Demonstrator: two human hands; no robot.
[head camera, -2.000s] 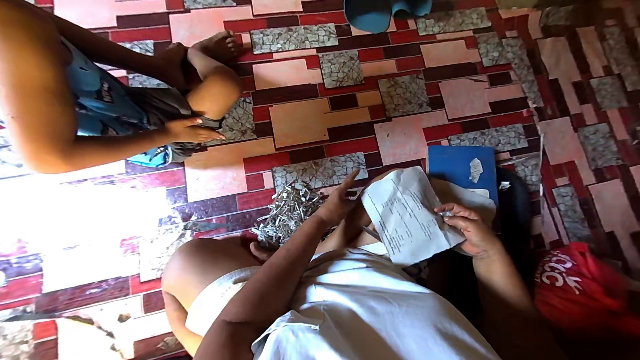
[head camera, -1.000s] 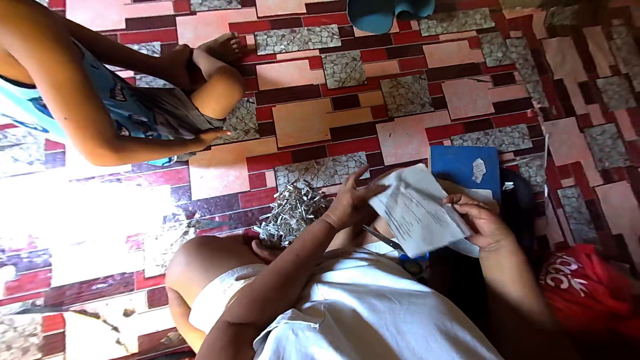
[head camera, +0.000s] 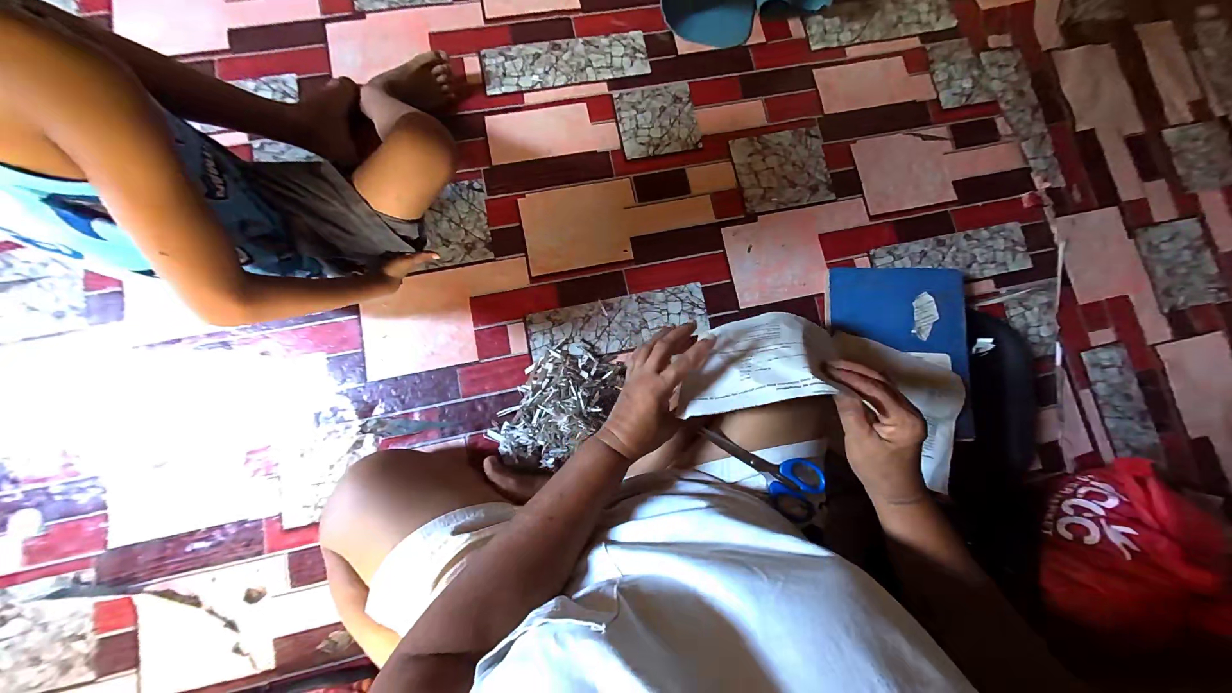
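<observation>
A printed paper sheet (head camera: 760, 366) lies over my thigh, its right edge curled up. My right hand (head camera: 881, 414) grips that edge between thumb and fingers. Fingers spread, my left hand (head camera: 659, 390) rests at the sheet's left edge; whether it pinches the paper is not clear. Scissors with blue handles (head camera: 794, 481) lie on my lap below the sheet, blades pointing up and left. Left of my left hand, a heap of small cut paper strips (head camera: 563, 404) sits on the floor by my foot. More paper (head camera: 938, 385) lies to the right, partly under my right hand.
A blue folder or book (head camera: 881, 298) with a torn light patch lies beyond the papers, beside a black object (head camera: 1001, 385). At the right is a red bag or cloth (head camera: 1126, 558) bearing writing. Another person (head camera: 241, 212) sits on the patterned floor at upper left. A blue item (head camera: 707, 19) is at the top edge.
The sheet, held up in both earlier frames, now lies lower and flatter over my thigh. My left hand has moved onto its left edge. The scissors show more fully than one second ago.
</observation>
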